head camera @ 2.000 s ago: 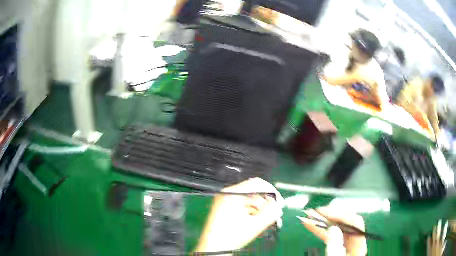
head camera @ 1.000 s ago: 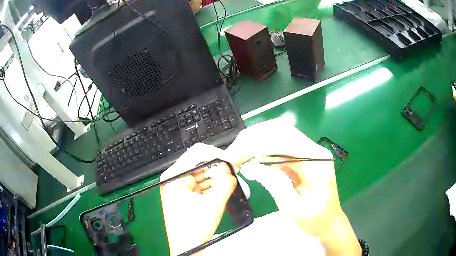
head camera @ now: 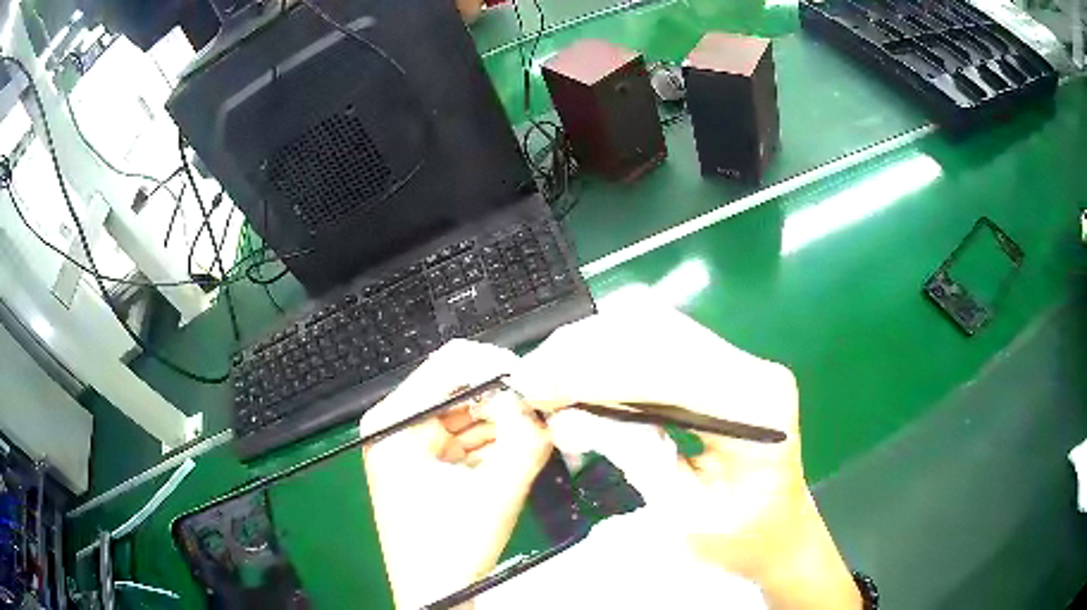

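A black phone middle frame (head camera: 244, 558) is held in my left hand (head camera: 453, 477), gripped at its upper right corner. Its solid end with camera holes is at the lower left, and its middle is open. My right hand (head camera: 703, 465) holds a thin dark pen-length tool (head camera: 715, 424) like a pencil. The tool's tip points at the frame's corner by my left fingertips; the exact contact is washed out by glare. Both hands are overexposed. A white patch (head camera: 644, 572) lies below the hands.
A black keyboard (head camera: 405, 328) and computer case (head camera: 346, 143) stand behind the hands. Two dark red-brown speakers (head camera: 602, 113) are at the back. A black compartment tray (head camera: 942, 60) is at the upper right. A loose phone frame (head camera: 975, 277) lies at the right of the green bench.
The view steadied after strong blur. Since one second ago, the tool has tilted, its rear end lower. A dark part beside the right hand no longer shows there; one shows between the hands.
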